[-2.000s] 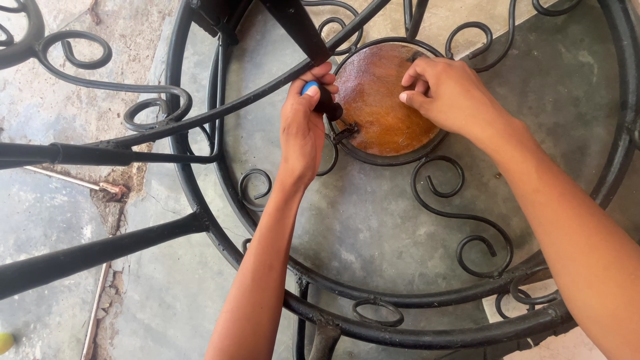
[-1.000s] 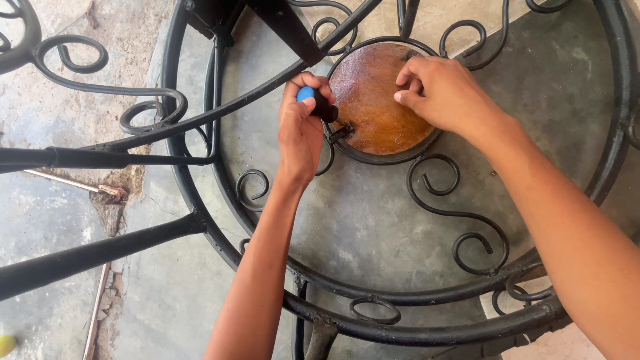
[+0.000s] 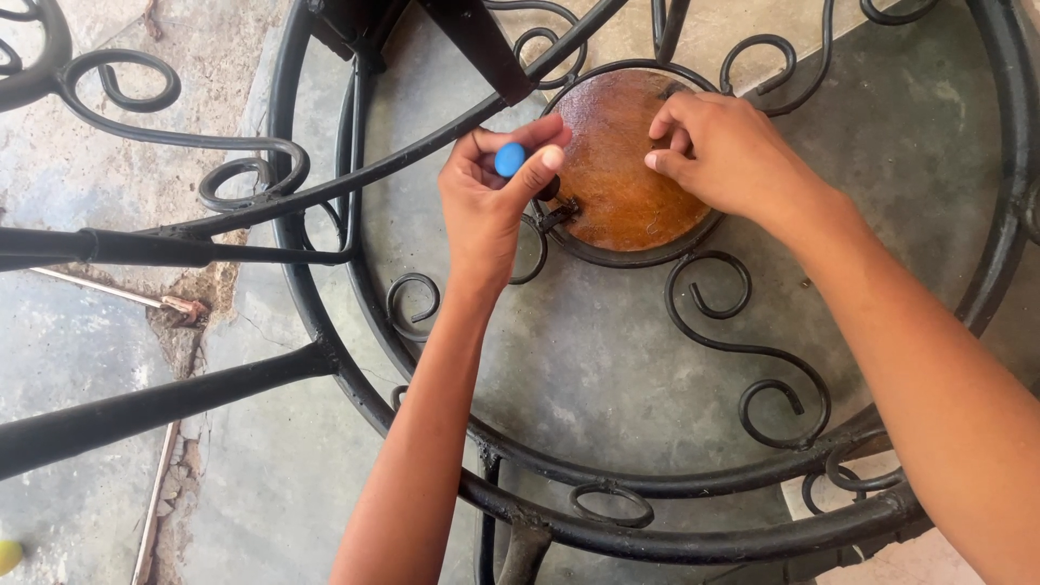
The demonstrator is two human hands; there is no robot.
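My left hand (image 3: 496, 187) is closed around a screwdriver (image 3: 509, 160) with a blue-capped black handle; the handle's end faces the camera, and its tip points toward a small black metal tab (image 3: 557, 216) at the lower left rim of a round varnished wooden disc (image 3: 626, 162). A black metal ring surrounds the disc, at the centre of a wrought-iron frame (image 3: 707, 349) with scrolls. Over the disc's upper right side is my right hand (image 3: 715, 150), its fingers curled and thumb near the index finger. Whether it holds something small cannot be told.
Thick black metal tubes (image 3: 162, 398) and a curved bar (image 3: 422, 150) cross the left side and pass close to my left hand. Beneath lies a grey concrete floor (image 3: 276, 487) with a broken seam and a thin rod (image 3: 89, 286). A yellow-green round thing (image 3: 8, 556) is at the lower left edge.
The fingers of my left hand have shifted around the screwdriver handle, and its blue end shows at a different angle. My right hand stays over the disc's upper right side.
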